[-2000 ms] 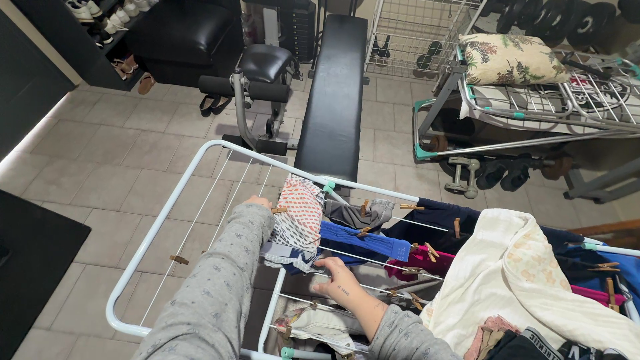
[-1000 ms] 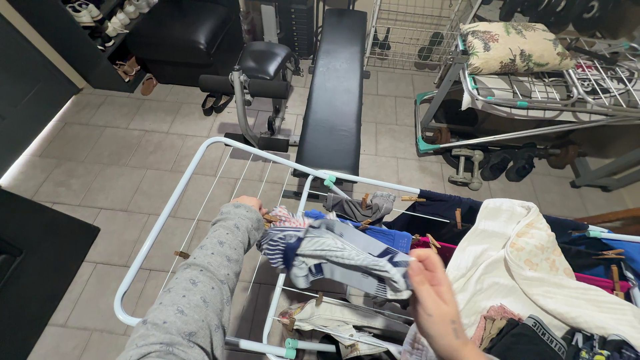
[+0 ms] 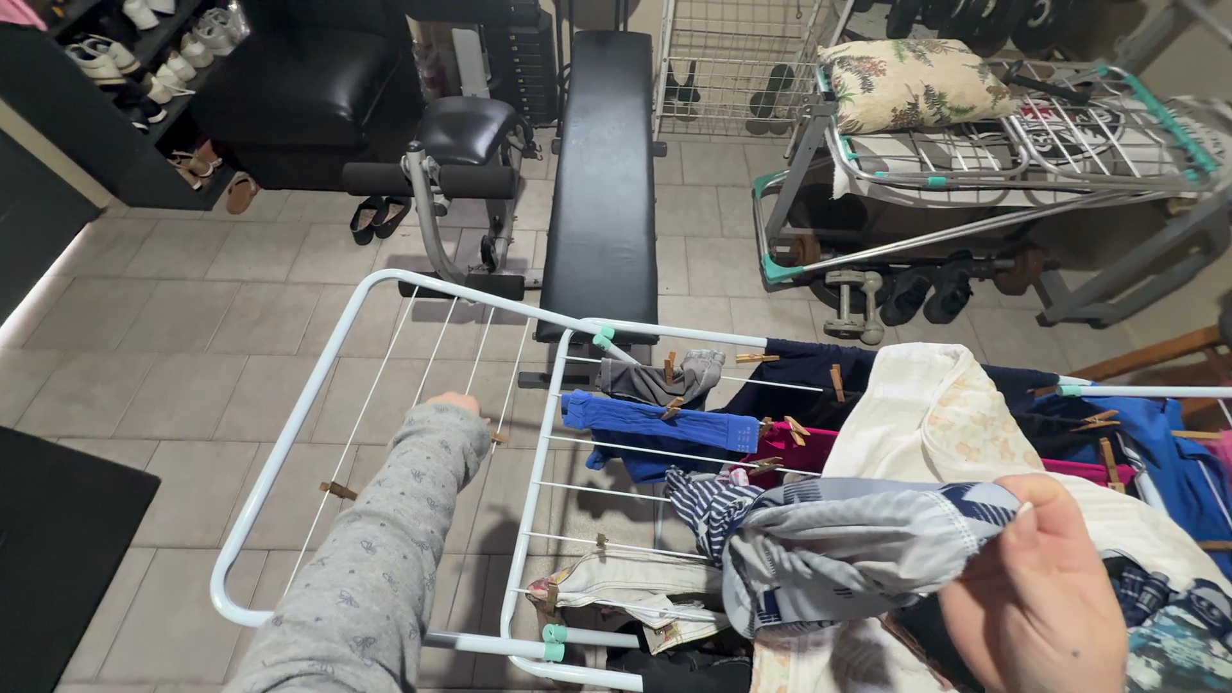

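In my right hand (image 3: 1035,577), at the lower right, is the edge of a grey and navy patterned garment (image 3: 847,549), pinched between thumb and fingers; it hangs bunched over the white drying rack (image 3: 525,520). My left hand (image 3: 457,402) reaches over the rack's left wing, mostly hidden by its grey sleeve; whether it holds anything cannot be seen. A wooden clothespin (image 3: 497,437) shows just beside it, and another clothespin (image 3: 337,491) sits on a line further left. Blue folded fabric (image 3: 664,422) and a grey cloth (image 3: 659,378) are pegged on the rack's middle lines.
A cream towel (image 3: 924,414) and dark clothes cover the rack's right part. Beyond it stand a black weight bench (image 3: 602,183) and a folded rack (image 3: 1011,173) bearing a patterned pillow (image 3: 914,85). A black mat or panel (image 3: 67,549) lies at the left.
My right hand has moved right, carrying the grey and navy garment away from my left hand. The dotted white cloth on the left wing two seconds ago no longer shows there.
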